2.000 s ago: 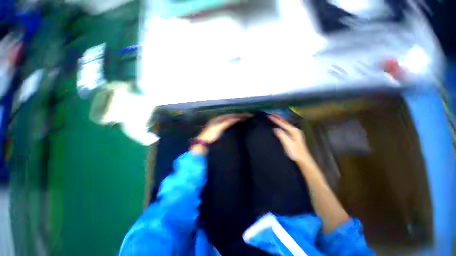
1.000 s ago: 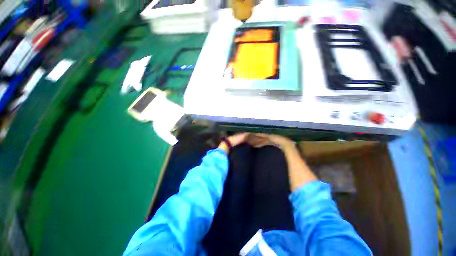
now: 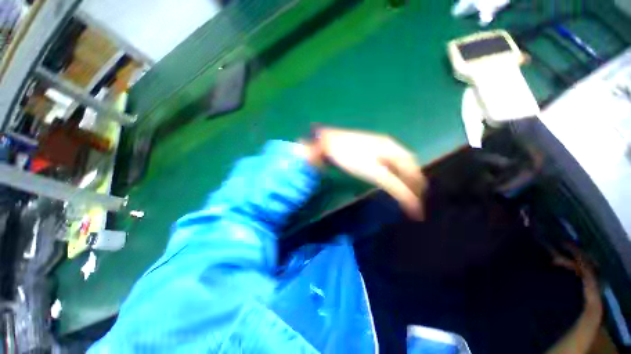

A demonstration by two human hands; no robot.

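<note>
My left hand (image 3: 377,166) is raised over the near edge of the green bench surface (image 3: 346,90). It is blurred, with no object visible in it, and its fingers point toward my lap. My right hand (image 3: 578,266) is low at the right, by the dark edge of the machine, dim and partly lost against my dark clothing; whether it holds anything cannot be told. A cream handheld device (image 3: 495,76) with a dark window lies on the bench beyond my left hand, to the right.
A dark flat rectangular part (image 3: 228,88) lies on the green surface. The white machine top (image 3: 598,131) is at the right. A crumpled white item (image 3: 482,8) and a blue pen-like item (image 3: 578,41) are at the top right. Metal shelving (image 3: 66,183) with mixed items stands at the left.
The view has swung left, putting the machine at the right edge. My left hand has left my lap and moved over the bench edge. My hands, together before, are now apart.
</note>
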